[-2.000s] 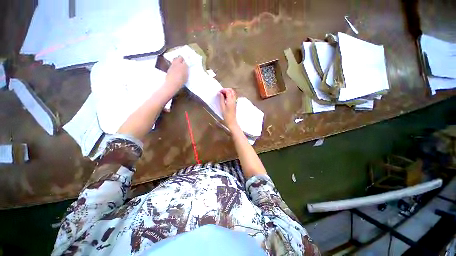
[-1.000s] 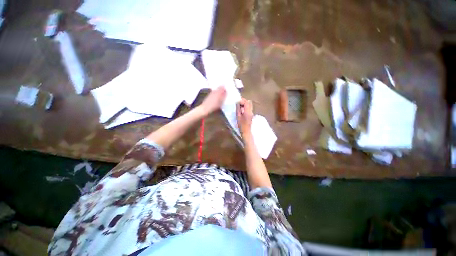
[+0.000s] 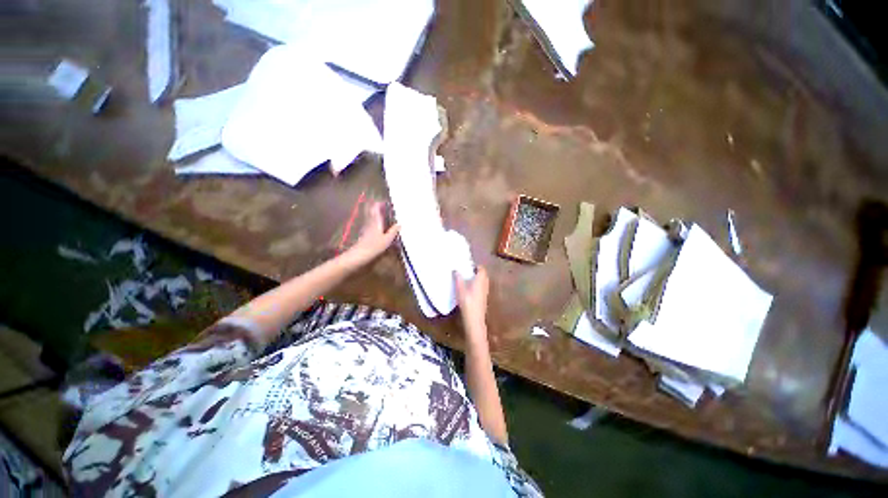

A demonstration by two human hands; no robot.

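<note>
A long white stack of cut panels (image 3: 414,185) lies on the brown table in front of me, with a curved upper part and a rounded lower end. My left hand (image 3: 373,231) is at its left edge, fingers apart, fingertips touching or close to the stack. My right hand (image 3: 473,288) is at its lower right end, with the fingers on the edge; the thumb's grip is not clear. A brownish edge shows along the upper right side of the stack.
Large white panels (image 3: 282,112) lie to the left. An orange-red box (image 3: 529,230) with grainy grey contents stands to the right, beside a pile of white and brown pieces (image 3: 716,302). More white pieces (image 3: 867,399) lie far right. Scraps (image 3: 146,292) litter the green floor.
The view has turned. The stack now stands more upright in view. My left hand has moved off its top to the left edge; my right hand has moved down to its lower end.
</note>
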